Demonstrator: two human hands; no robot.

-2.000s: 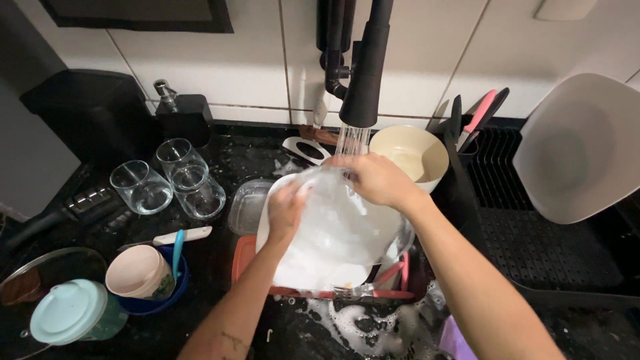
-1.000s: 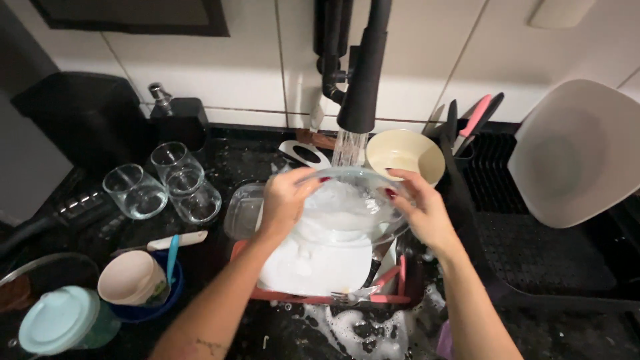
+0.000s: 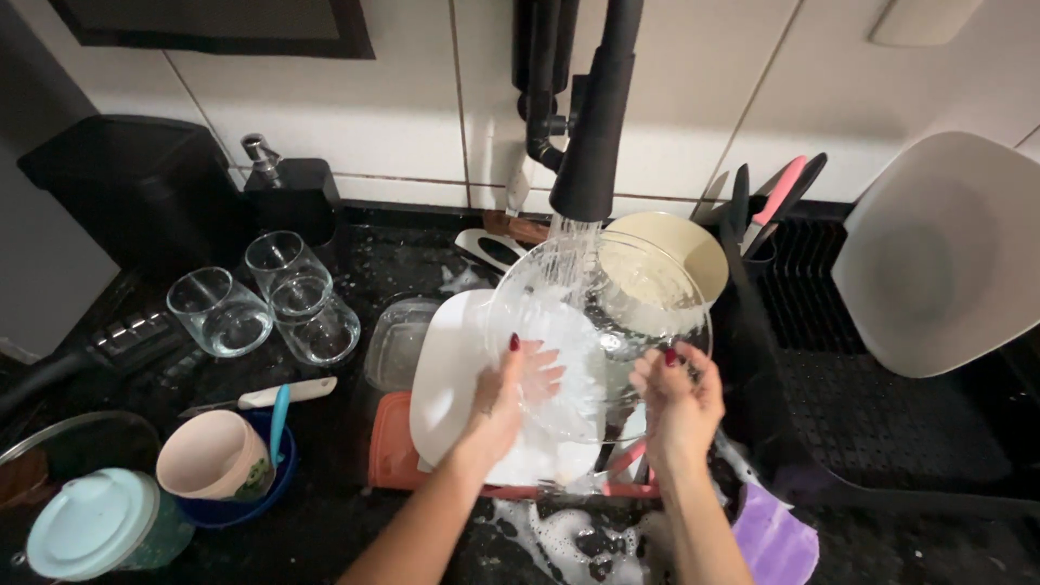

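Both my hands hold a clear glass plate or shallow bowl (image 3: 569, 341) under water running from the black faucet (image 3: 589, 138). My left hand (image 3: 512, 390) grips its lower left side, the thumb on top and the fingers seen through the glass. At the lower right, my right hand (image 3: 682, 390) pinches the rim. Beneath it lie a white square plate (image 3: 451, 357), a red-orange container (image 3: 396, 443) and pink-handled cutlery (image 3: 630, 489). A cream bowl (image 3: 699, 252) is behind the glass at the right. Left of the white plate sits a clear container (image 3: 398, 345).
Several drinking glasses (image 3: 219, 313) and a soap dispenser (image 3: 292, 191) stand left. Nearer are a pink cup (image 3: 213, 455) and a lidded container (image 3: 93, 524). A black dish rack (image 3: 861, 447) at right holds a large bowl (image 3: 942, 252) and knives (image 3: 780, 195). A purple sponge (image 3: 776, 540) lies at the front.
The glass piece has tilted to show its round face toward the camera. My hands have moved down its sides, from the upper rim one second ago to its lower part.
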